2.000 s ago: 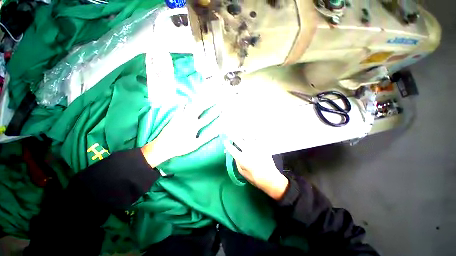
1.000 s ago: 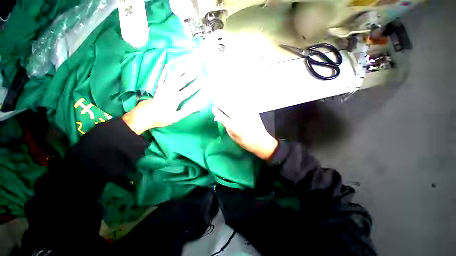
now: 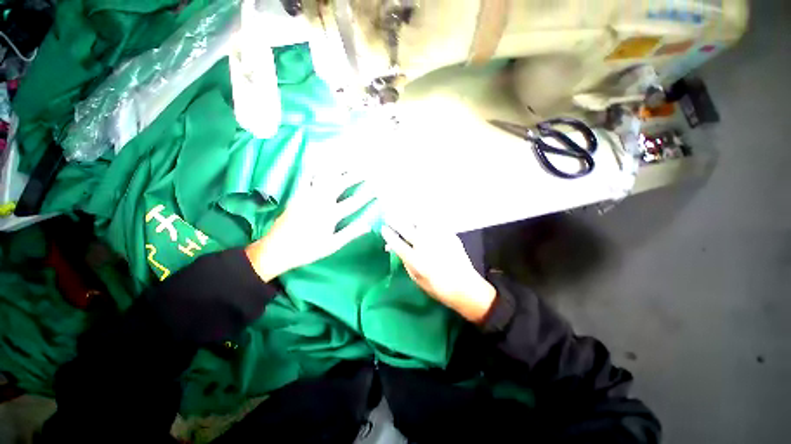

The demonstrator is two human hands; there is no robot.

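A bright green garment piece [image 3: 338,299] with yellow lettering [image 3: 165,227] lies over the table's left part and hangs to the lap. My left hand [image 3: 317,227] lies flat on it with fingers spread, washed out by glare. My right hand [image 3: 438,264] is at the cloth's right edge, thumb and fingertips closed on that edge. The sewing machine [image 3: 572,30] stands above. Its presser foot and needle area [image 3: 382,91] is up from my hands, mostly lost in glare.
Black-handled scissors [image 3: 565,149] lie on the white machine table [image 3: 494,195], right of the needle. Small metallic parts [image 3: 663,146] are at its right end. A clear plastic bag [image 3: 130,100] lies at upper left. Darker green cloth [image 3: 30,321] is heaped at lower left. Grey floor [image 3: 694,321] shows at right.
The view tilted down and partly back up. The narrow green strip loop beside my right hand no longer shows. A cloth fold left of my left hand has opened out. Both hands stay on the cloth.
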